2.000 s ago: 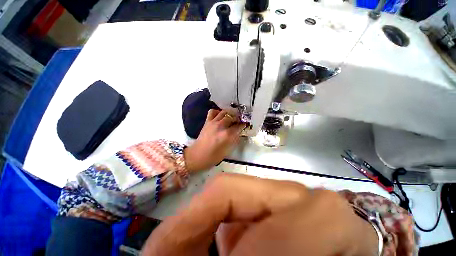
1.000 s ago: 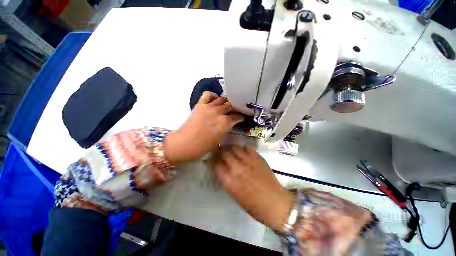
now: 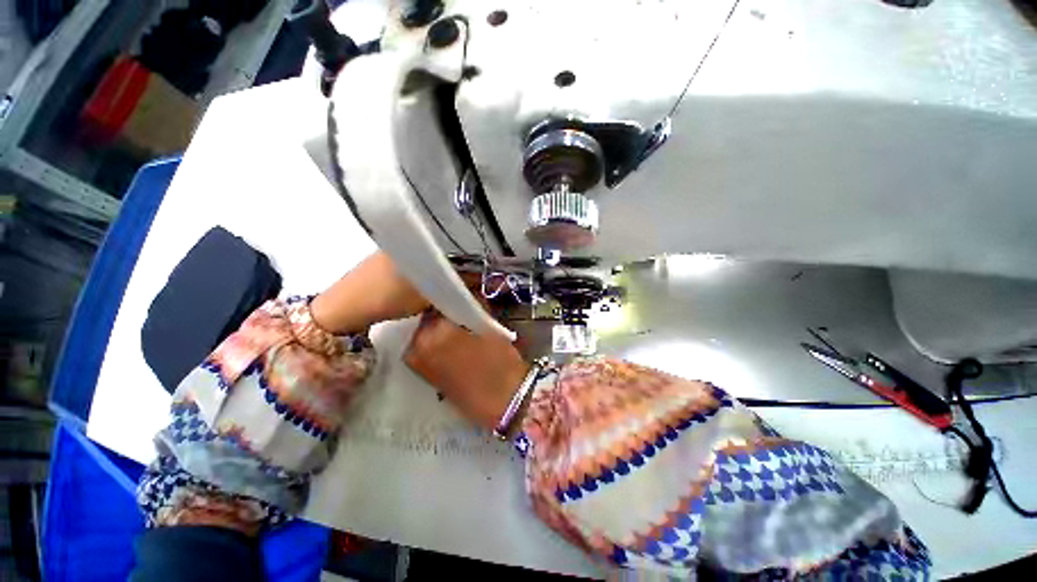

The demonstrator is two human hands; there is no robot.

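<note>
The white sewing machine head covers most of the work spot. My left hand reaches in from the left; its fingers are hidden behind the head and the curved guard. My right hand lies just in front of it, close to the needle area, its fingers also mostly hidden. The black piece at the needle cannot be made out. A stack of dark rounded panels lies on the white table at the left, partly behind my left sleeve.
Snips with red and black handles lie right of the needle, beside a looped black cable. The knurled tension dial sticks out above the hands. Blue crates stand left of the table. Shelves show at the upper left.
The view has shifted closer to the machine head. My right hand has moved up beside my left, and both hands' fingers have gone out of sight behind the head. The black piece is now hidden.
</note>
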